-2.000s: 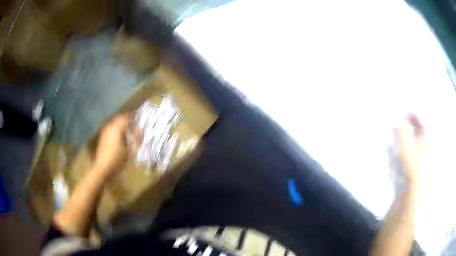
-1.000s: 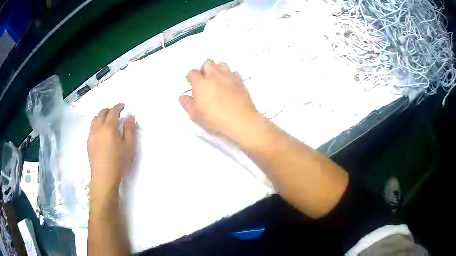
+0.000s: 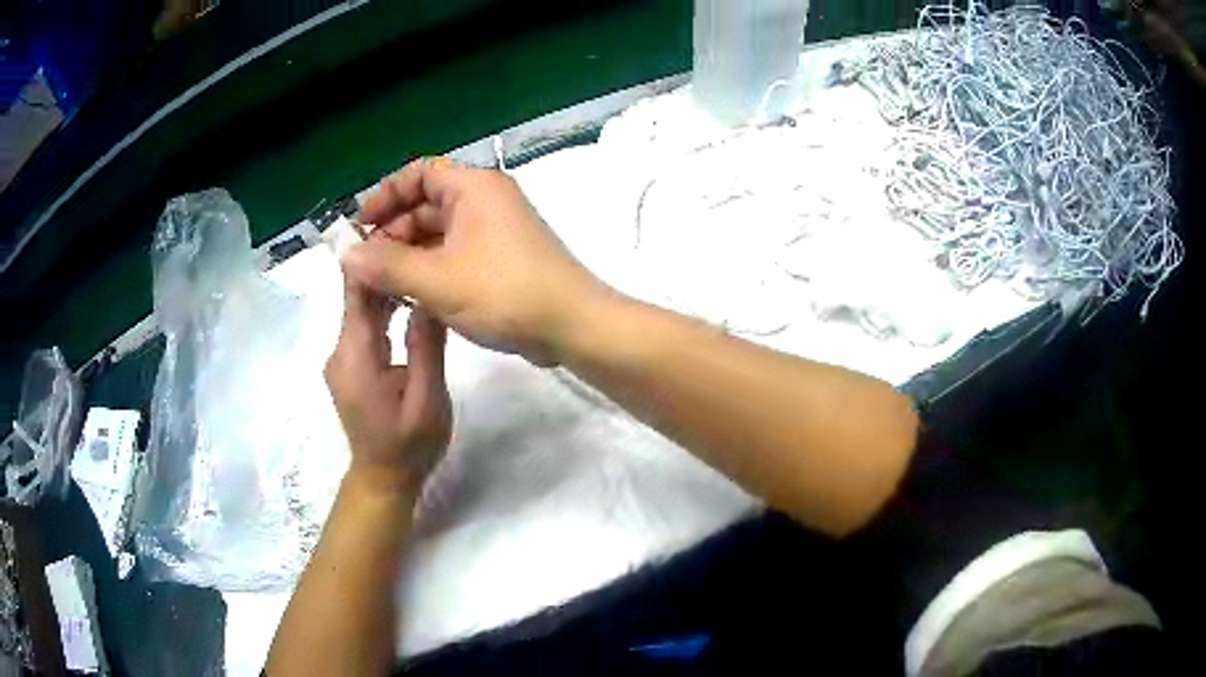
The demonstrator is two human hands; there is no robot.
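Note:
My right hand (image 3: 463, 251) is at the upper left of the white cloth (image 3: 569, 489), with thumb and fingers pinched on a small white piece, perhaps a cable end (image 3: 347, 236). My left hand (image 3: 390, 397) is just below it, fingers pointing up and touching the right hand. Whether the left fingers hold part of the same piece is hidden behind the right hand. Several loose white cables (image 3: 754, 324) lie curved on the cloth to the right. A large tangled cable pile (image 3: 1045, 146) lies at the far right.
A crumpled clear plastic bag (image 3: 218, 437) lies left of my hands. Farther left are a printed white paper (image 3: 103, 463), a small clear bag with white cables (image 3: 42, 430) and a white block (image 3: 76, 615). A frosted container (image 3: 747, 60) stands at the back. A green conveyor (image 3: 437, 79) runs behind.
Both hands were apart over the cloth. They have now come together at the upper left, with a small white piece pinched in the right. The frosted container has come fully into view.

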